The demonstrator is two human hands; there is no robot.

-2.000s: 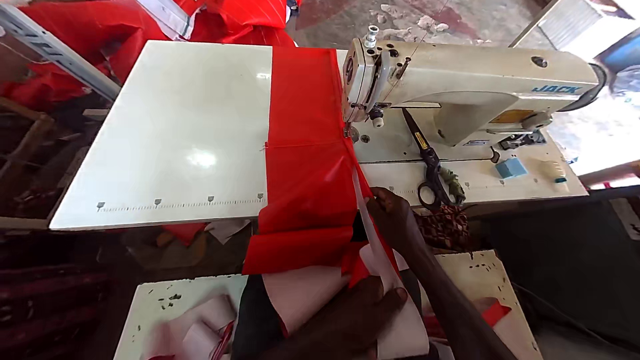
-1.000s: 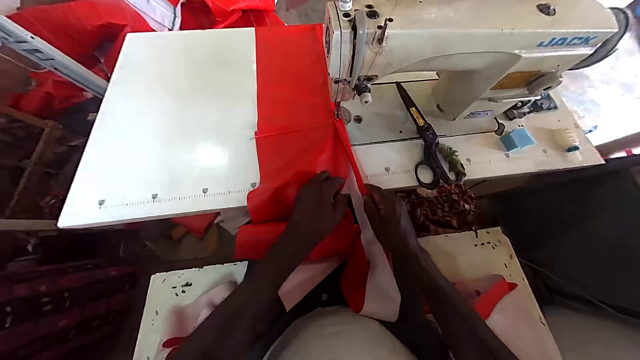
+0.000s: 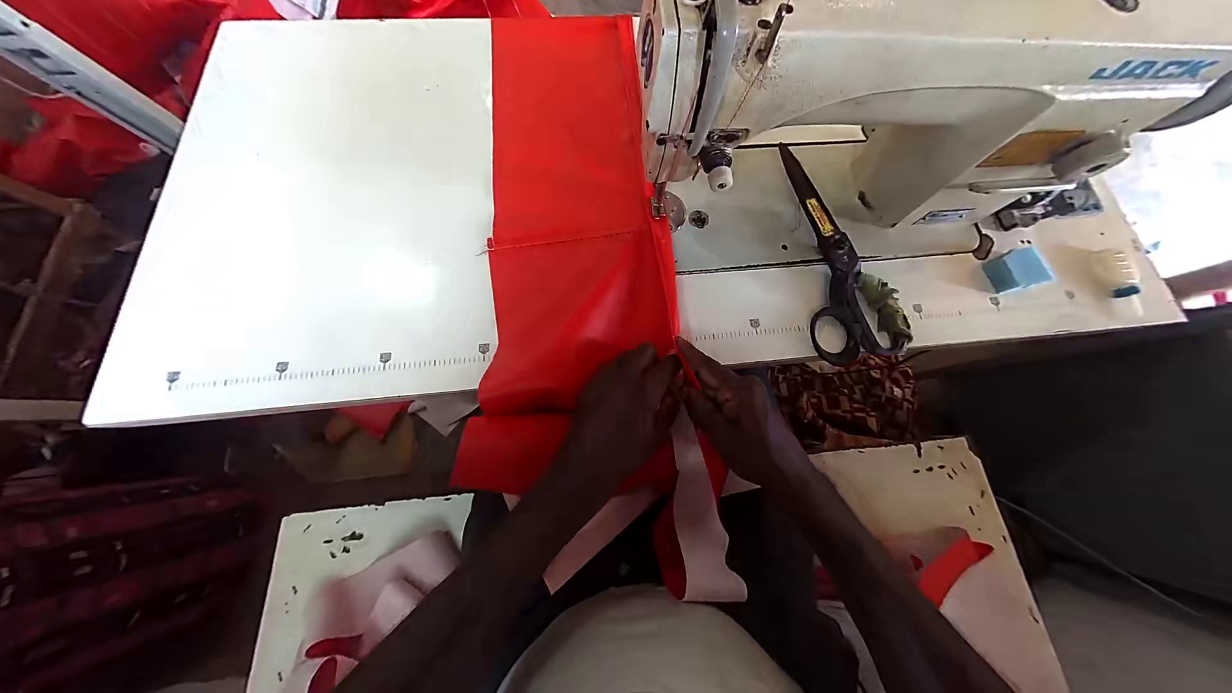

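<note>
Red coated fabric [image 3: 568, 144] lies flat on the sewing table, its right edge under the needle and presser foot [image 3: 660, 204] of a JACK sewing machine [image 3: 905, 67]. Near the table's front edge, my left hand [image 3: 630, 395] grips the fabric's right edge. Close beside it, my right hand [image 3: 727, 409] pinches the same edge, where a narrow strip [image 3: 701, 510] with a pale underside hangs down between my forearms. The fingertips of both hands nearly meet. A stitched seam crosses the fabric below the needle level.
Black-handled scissors [image 3: 835, 260] lie right of the needle, beside a light-blue block [image 3: 1018, 269] and a small thread spool [image 3: 1116, 272]. Patterned cloth [image 3: 847, 399] hangs under the table edge. Fabric pieces rest on a lower white board [image 3: 327, 549] to the left and another [image 3: 914, 472] to the right.
My left hand has moved up from the lower fabric to the right edge, beside my right hand. The pale strip now hangs below both hands. The view has shifted closer to the table.
</note>
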